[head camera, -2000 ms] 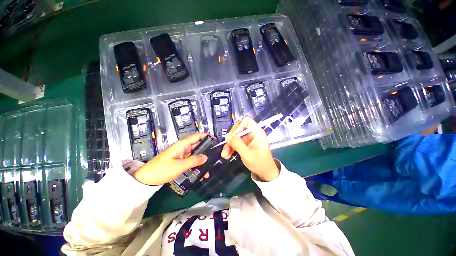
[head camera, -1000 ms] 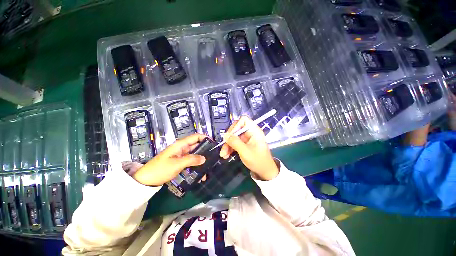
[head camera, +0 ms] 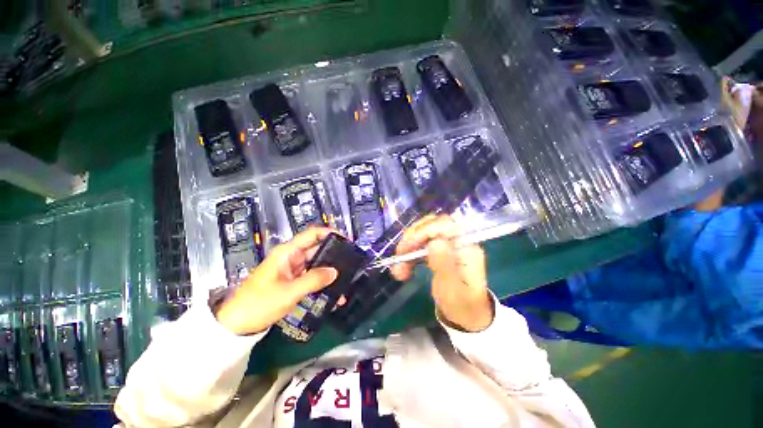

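My left hand [head camera: 272,288] holds a black phone housing [head camera: 338,261] at the working tray's near edge, thumb on top. My right hand [head camera: 448,267] holds pale tweezers [head camera: 485,234] like a pen; their tip points left, close to the phone and the sheet. A dark gridded sticker sheet [head camera: 456,180] runs slantwise from the tray's right pockets down under my hands, with pale lines showing near the tip. Whether a piece is on the tweezer tip cannot be told. The clear working tray [head camera: 314,63] holds several phones; one far-row pocket has none.
Stacked trays [head camera: 535,150] with phones stand higher at right. A left-hand tray [head camera: 67,280] has several phones in its near pockets. Dark gridded strips [head camera: 170,226] lie between the left and working trays. A person in a blue smock [head camera: 661,284] is at lower right.
My right hand has moved a little right and turned, and the tweezers now lie flatter, their tip away from the phone's top. The phone is tilted slightly differently in my left hand. The view has shifted slightly.
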